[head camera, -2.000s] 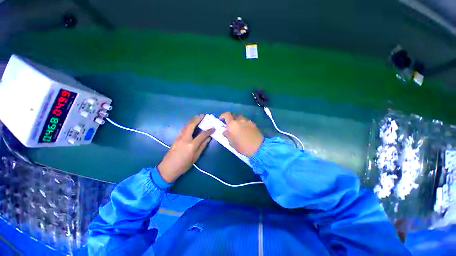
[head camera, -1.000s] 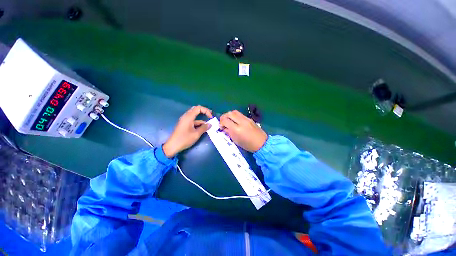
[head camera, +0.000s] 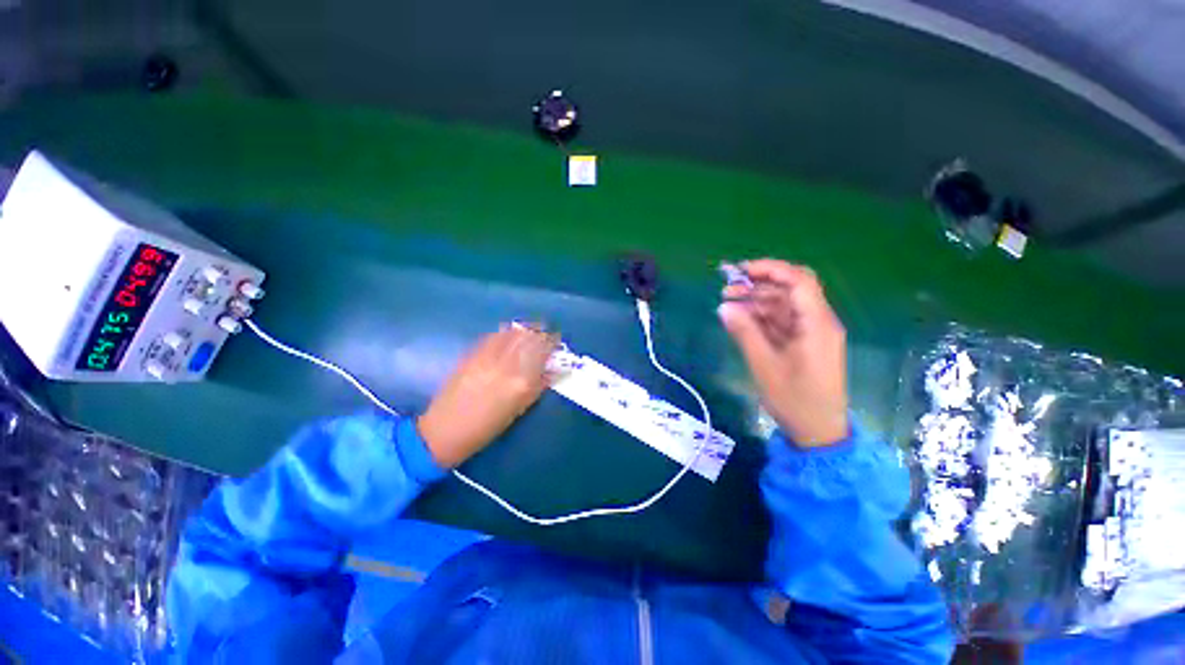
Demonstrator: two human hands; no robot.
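Observation:
The white release liner strip with blue print lies slanted on the bench before me. My left hand is closed over its upper left end. My right hand is raised to the right of the strip, thumb and forefinger pinching a small pale piece; it is blurred, and I cannot tell if it is a tape pad. A round black device lies beyond the strip with the white power cable running from it. The cable passes over the strip's right part.
The power supply stands at left with lit digits. Black units with pouch batteries lie on the green belt at the centre and right. A clear tray with white pieces is at right. Shiny clear trays are at lower left.
My right hand has left the strip and moved right with a small piece. My left hand stays at the strip's end. The strip lies at a flatter slant, and the device with its cable shows again.

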